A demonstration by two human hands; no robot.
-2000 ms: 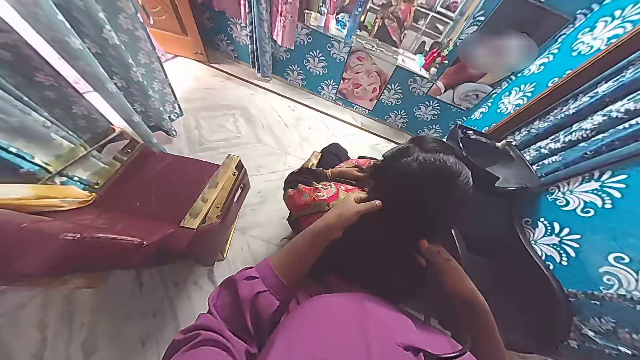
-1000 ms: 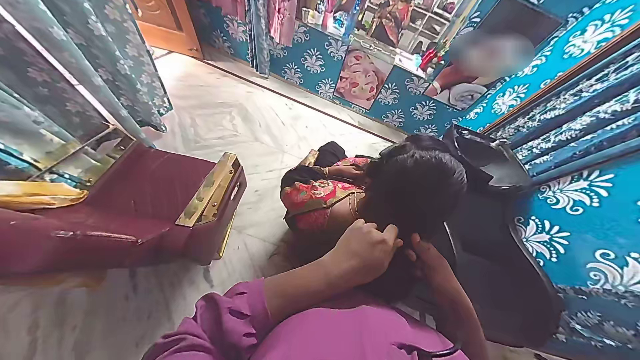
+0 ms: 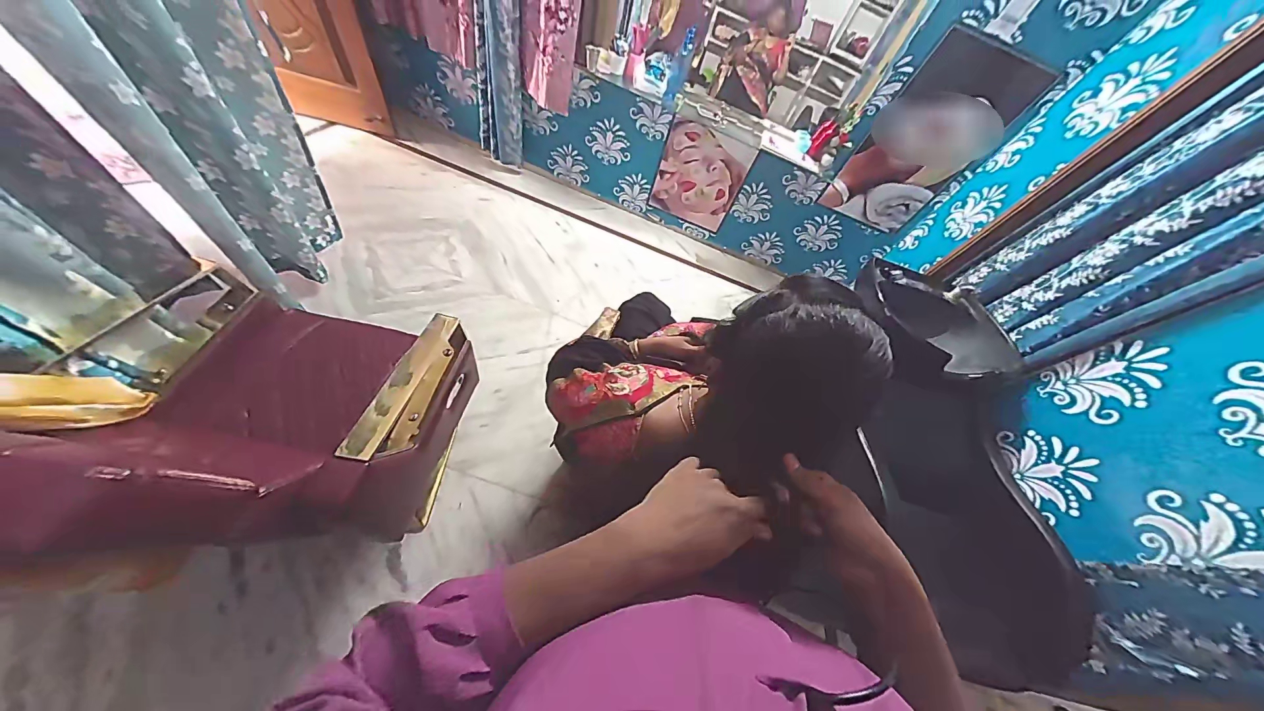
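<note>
A seated person's dark hair (image 3: 800, 385) fills the middle of the head view, above a red and gold patterned blouse (image 3: 617, 395) with black sleeves. My left hand (image 3: 706, 513) is at the back of the head, its fingers curled closed on a gathered part of the hair. Just to the right, my right hand (image 3: 825, 494) is on the same hair, thumb side up, its lower fingers hidden against the dark strands. The two hands are close together. The seated person's own hand (image 3: 676, 348), with a bangle, rests near the shoulder.
A maroon padded chair (image 3: 286, 395) with a gold-trimmed armrest stands at left. A black salon chair or basin unit (image 3: 987, 533) is close on the right. Beyond the pale marble floor (image 3: 415, 247) are a blue patterned wall (image 3: 592, 138), a shelf with bottles and a mirror.
My left hand has come down from the side of the head to the back, and its fingers have closed on the hair. My right hand has moved in nearer to it.
</note>
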